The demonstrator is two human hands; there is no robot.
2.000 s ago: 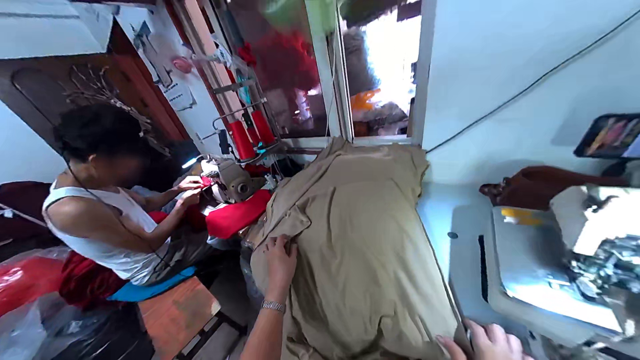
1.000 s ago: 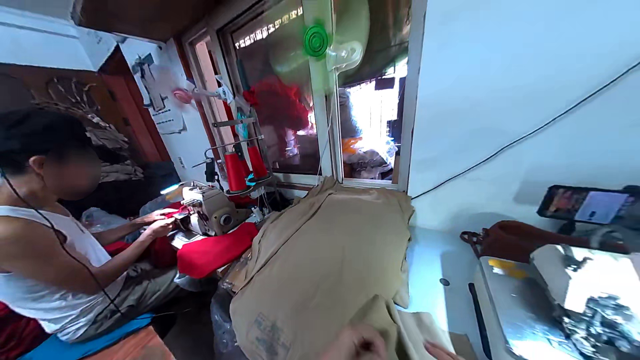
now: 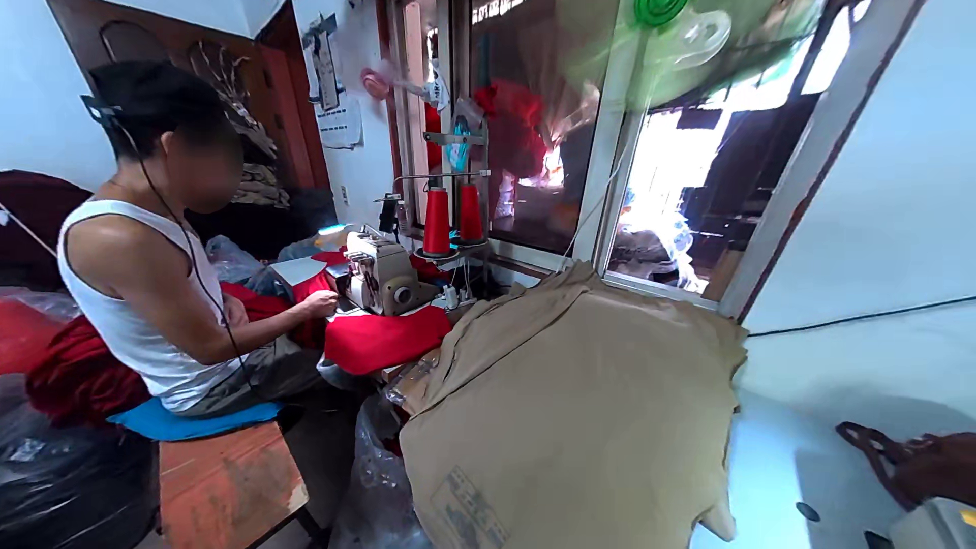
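Neither of my hands shows in the head view at this moment. A pile of tan knit fabric pieces (image 3: 579,412) fills the lower middle, its far end reaching the window sill. Its lower left part bears a printed patch (image 3: 469,509). The edges on the right are uneven, and one corner sticks out at the lower right. Whether my hands touch the pile below the frame is hidden.
At left a person (image 3: 145,290) sits on a wooden bench (image 3: 229,488) at a sewing machine (image 3: 381,274) with red fabric (image 3: 385,341) and red thread cones (image 3: 437,223). A brown bag (image 3: 934,465) lies right, beside a machine's corner (image 3: 945,522).
Both my hands, seen on or over the tan fabric earlier, are out of view now. A fold lifted near them one second ago no longer shows. The view has swung left.
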